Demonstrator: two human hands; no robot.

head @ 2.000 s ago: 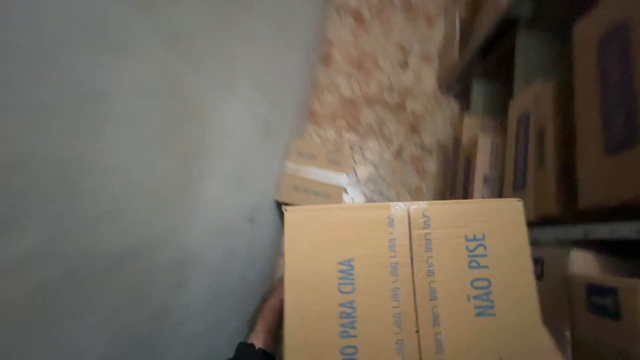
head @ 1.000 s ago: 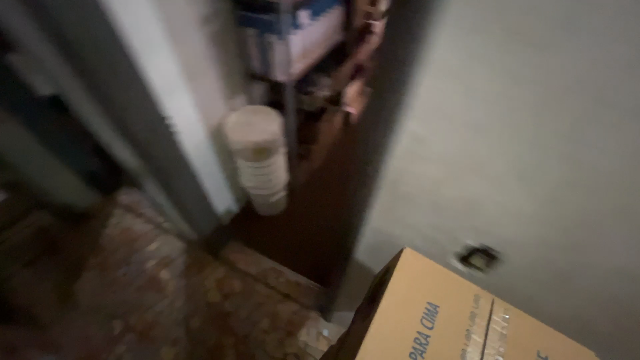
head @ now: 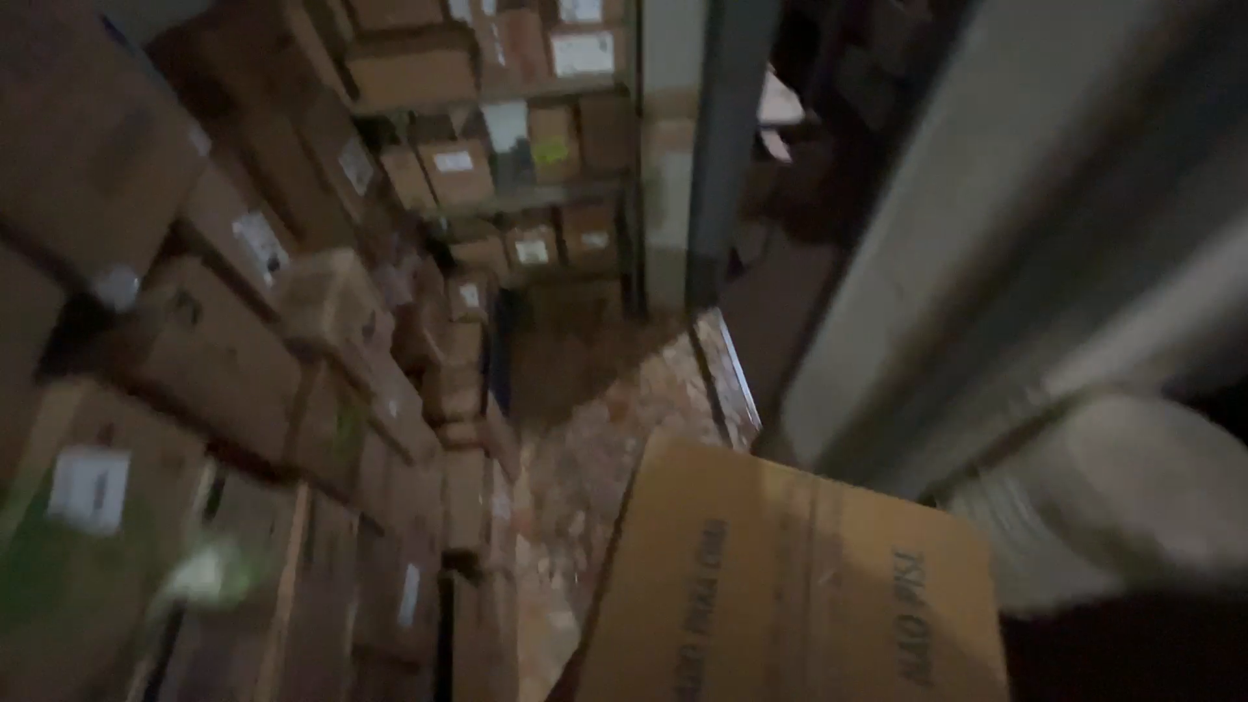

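A closed cardboard box (head: 799,575) with printed writing and a taped seam fills the lower middle right of the head view, tilted a little. Its lower part runs out of the frame. Neither of my hands can be made out; a dark patch at the box's lower left edge is too dim to tell. What bears the box from below is hidden.
Stacked cardboard boxes (head: 234,361) line the left side. Shelves (head: 526,200) with labelled boxes stand at the back. A speckled floor (head: 624,419) runs between them and a doorway frame (head: 897,234). White stacked buckets (head: 1102,497) are at the right.
The view has swung from a plain wall and doorway to a dim storage space with stacked boxes. The cardboard box stays low in view throughout. The hand seen at its left two seconds ago no longer shows.
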